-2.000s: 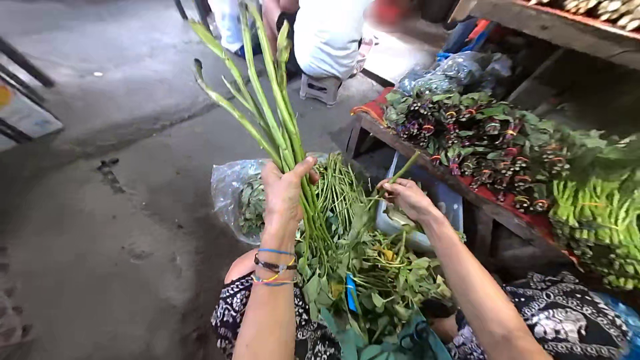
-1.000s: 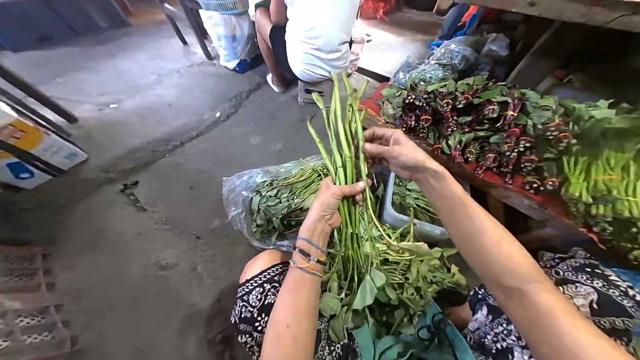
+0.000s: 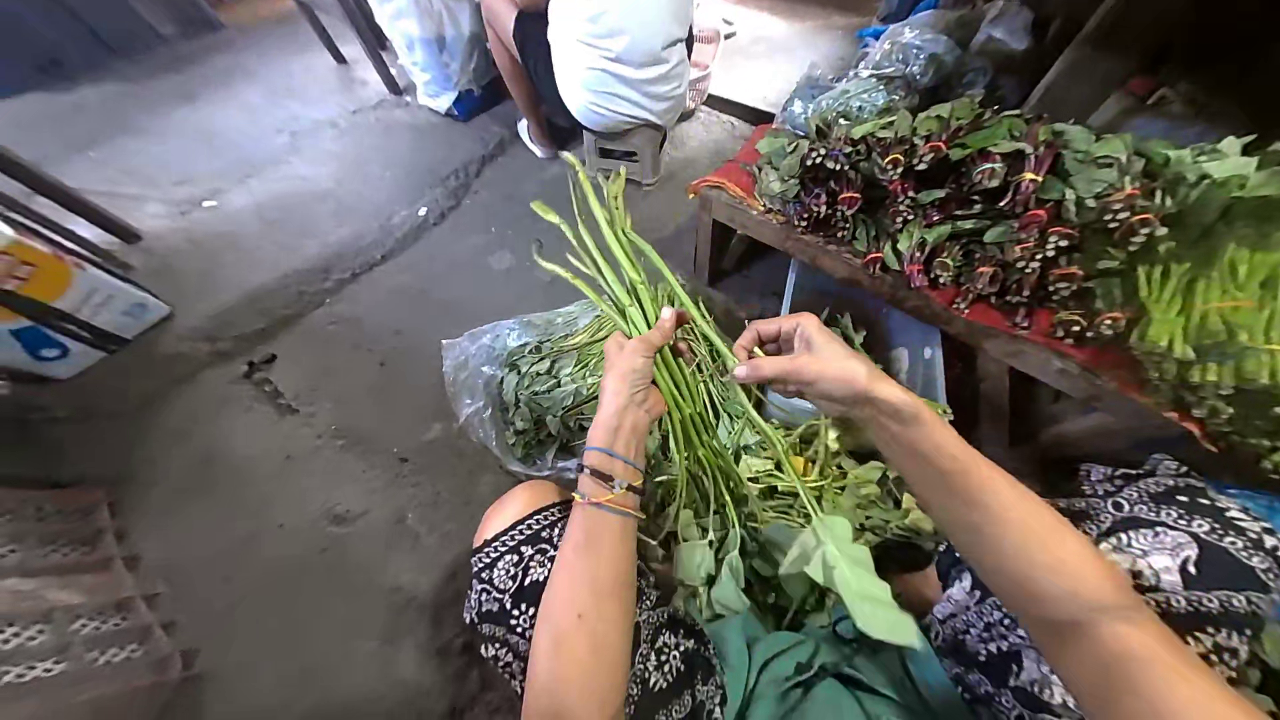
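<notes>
My left hand (image 3: 640,370) is closed around a bunch of long green leafy vegetable stems (image 3: 680,410), cut ends up and leaves hanging down. Bands circle that wrist. At the right of the bunch, my right hand (image 3: 800,360) has thumb and fingertips at a single stem (image 3: 750,410) whose large pale leaf (image 3: 855,580) hangs over my lap. Whether the fingertips pinch it is hard to tell. Loose leafy greens (image 3: 870,490) lie in a heap below, above a green cloth (image 3: 820,670).
A clear plastic bag of greens (image 3: 545,390) lies left of the bunch. A plastic tub (image 3: 920,350) stands partly under a wooden table (image 3: 860,270) bearing banded purple-stemmed bundles (image 3: 960,200) and light green bundles (image 3: 1215,310). Ahead, a person (image 3: 620,65) sits on a plastic stool (image 3: 625,155). A carton (image 3: 70,310) stands left.
My right hand has moved from the upper part of the bunch down to its right side. A stem with a large leaf now slants out there. My left hand still holds the bunch.
</notes>
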